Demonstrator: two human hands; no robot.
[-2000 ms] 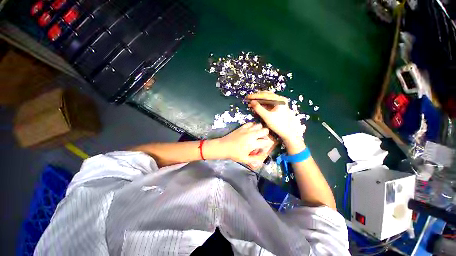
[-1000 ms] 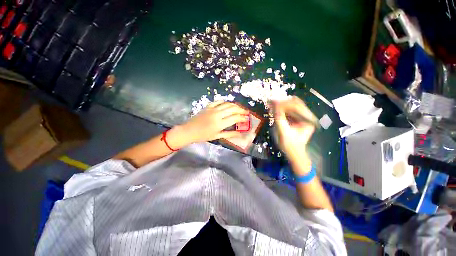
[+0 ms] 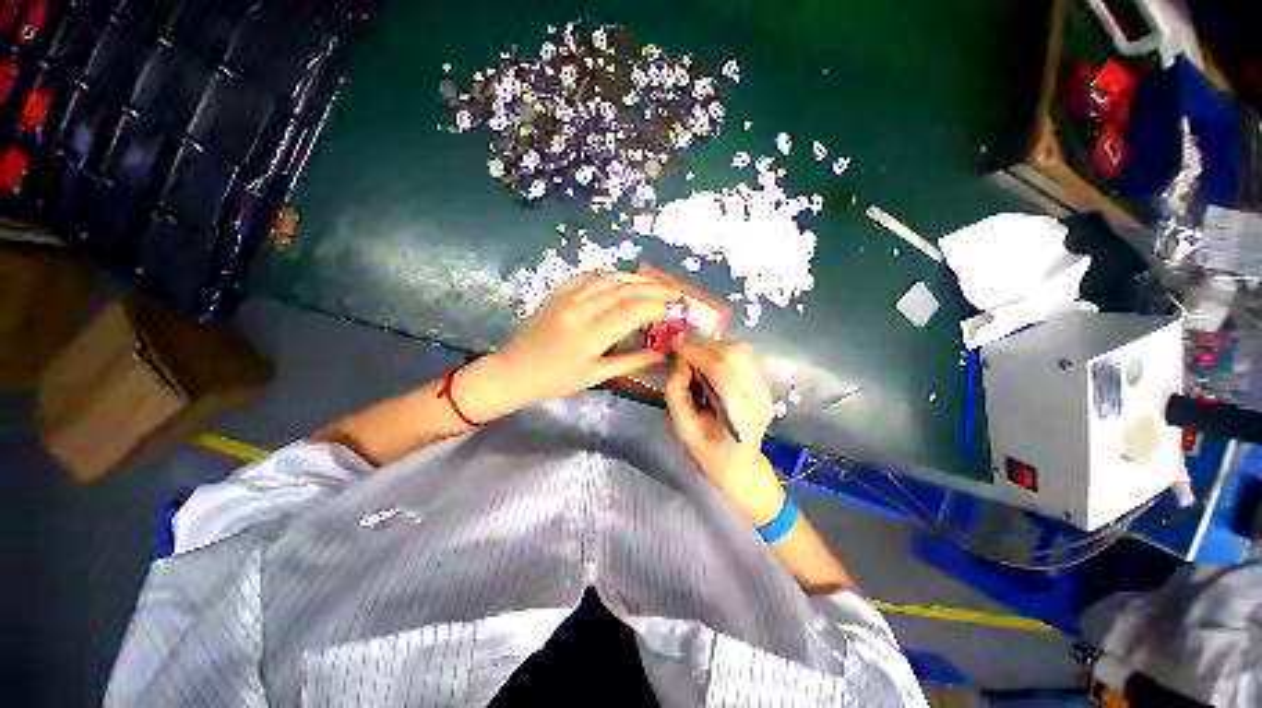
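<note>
A small red device housing point(image 3: 667, 329) sits at the work fixture point(image 3: 703, 307), whose orange-brown rim and pale face show partly between my hands. My left hand point(image 3: 592, 329) holds the housing between its fingers, from the left. My right hand point(image 3: 725, 398) is close to it on the right and grips thin dark tweezers point(image 3: 709, 396); their tip is too small to make out. Bright white pieces point(image 3: 754, 238) lie in a heap just beyond the fixture. A wider pile of dark and silver-white small components point(image 3: 588, 118) lies farther off.
A large black tray point(image 3: 166, 132) with red housings stands at left. A pale stick point(image 3: 904, 231) and square pad point(image 3: 918, 303) lie at right, near white tissue point(image 3: 1017, 273) and a white box point(image 3: 1082, 415). A carton point(image 3: 145, 387) is at lower left. Part of another person's sleeve point(image 3: 1183, 629) shows lower right.
My right hand has moved from beside the white heap down and left to the housing. My left hand stays on the housing. The view has shifted somewhat, and the piles sit higher in it.
</note>
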